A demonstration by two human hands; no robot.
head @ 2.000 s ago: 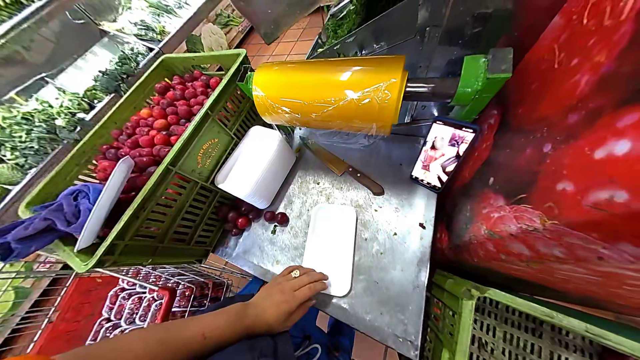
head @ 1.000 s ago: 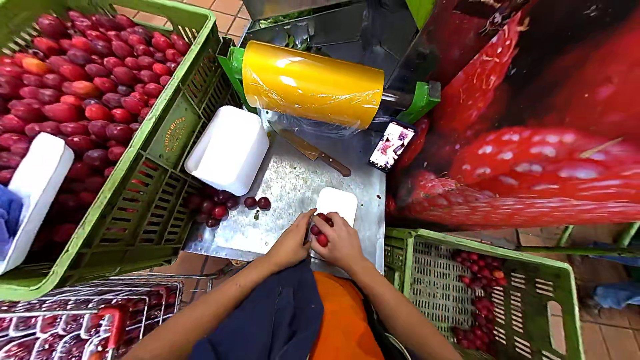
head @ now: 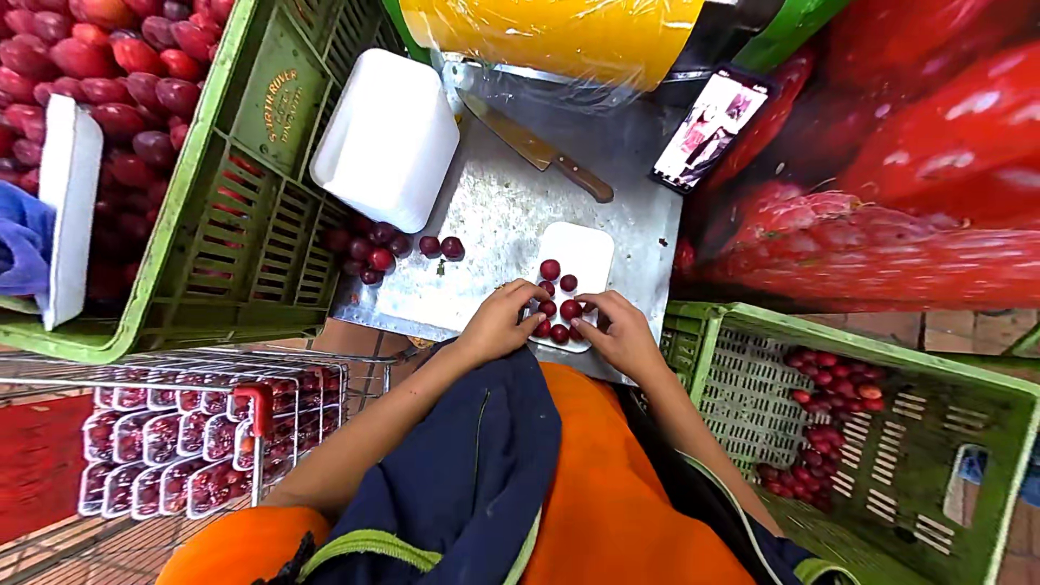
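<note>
A white foam tray (head: pixel 581 248) lies flat on the metal table, with several dark red plums (head: pixel 550 270) spread over its near half. My left hand (head: pixel 505 318) is at the tray's left edge, its fingertips touching plums there. At the right edge, my right hand (head: pixel 619 329) has thumb and fingers around plums; whether it grips one is hard to tell. Further left on the metal, loose plums (head: pixel 452 249) sit below a stack of white foam trays (head: pixel 388 138). A knife with a wooden handle (head: pixel 583 177) lies beyond the tray.
A green crate (head: pixel 175 203) full of plums stands left, a foam tray (head: pixel 69 211) and purple cloth (head: pixel 24 240) on it. A film roll (head: pixel 561 32) spans the back; a phone (head: pixel 709 130) leans right. Right is another crate (head: pixel 902 349); lower left, a wire cart (head: pixel 258 455) holds wrapped packs.
Two seconds ago the foam tray was bare, with my left hand at its edge. One second ago both hands held plums over it; now several plums lie on it and the hands are apart.
</note>
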